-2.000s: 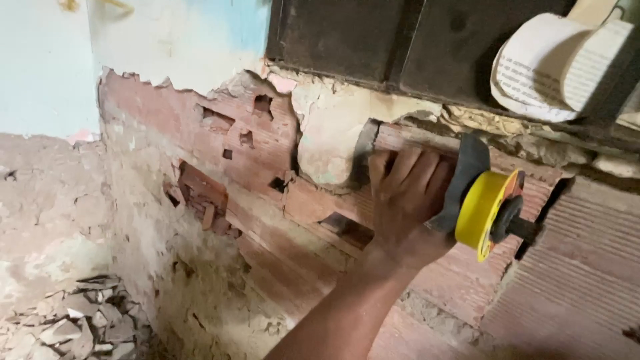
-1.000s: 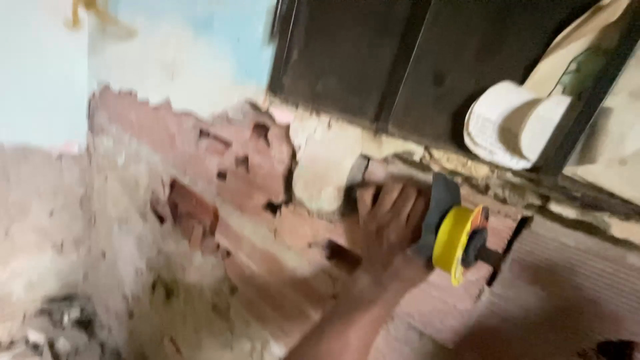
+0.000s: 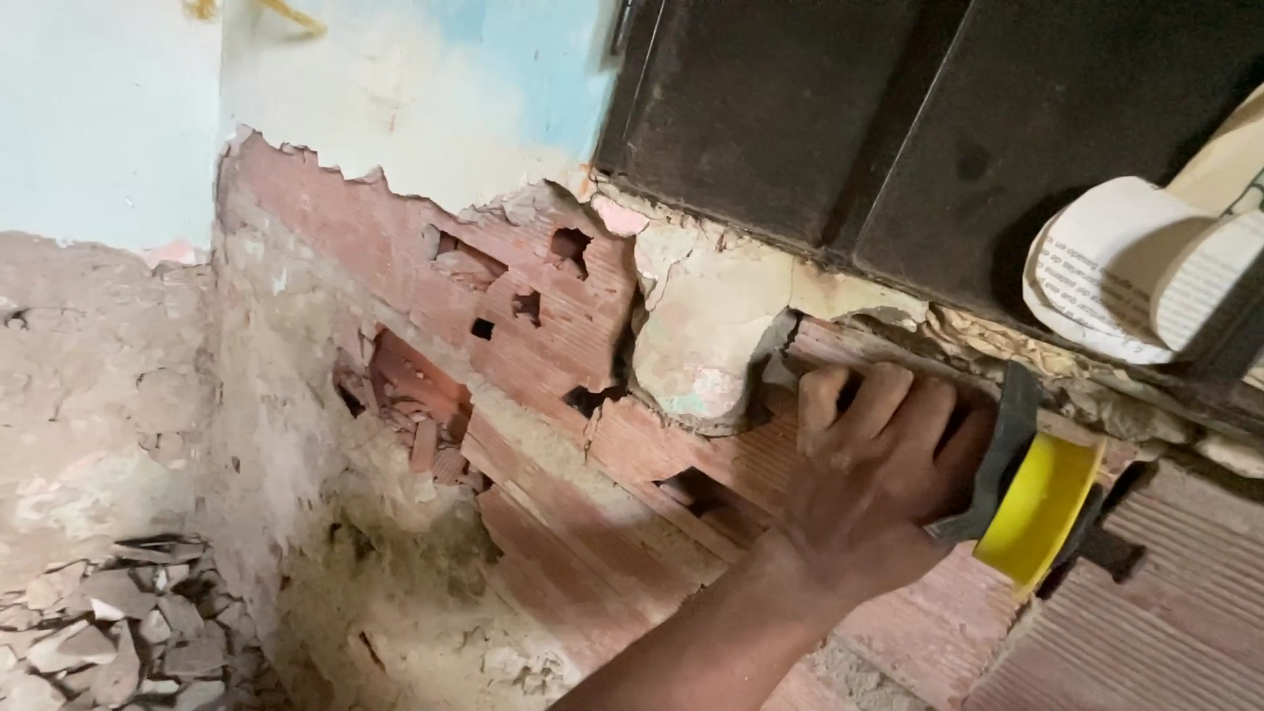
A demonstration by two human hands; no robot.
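My left hand [image 3: 884,464] reaches up from the bottom of the head view, its fingers curled around a chisel with a hand guard [image 3: 1047,504]. The guard is yellow and black, and the dark struck end sticks out to the right. A grey part of the tool shows left of my fingers, against the edge of a cream plaster patch [image 3: 706,336]. Whether the tip touches the plaster cannot be told. My palm and thumb are hidden. Around the hand lies a wall of ribbed red hollow clay bricks [image 3: 553,553]. My right hand is not in view.
Dark panels [image 3: 790,118] stand above the broken plaster edge. Curled printed paper [image 3: 1106,267] hangs at the upper right. Left of the hand the brickwork has several holes [image 3: 420,380]. Rubble [image 3: 118,632] is heaped at the lower left, below a partly stripped wall [image 3: 99,365].
My left hand keeps its grip on the chisel at about the same place on the wall. A small dark shape at the lower right edge in the earlier frames is out of view.
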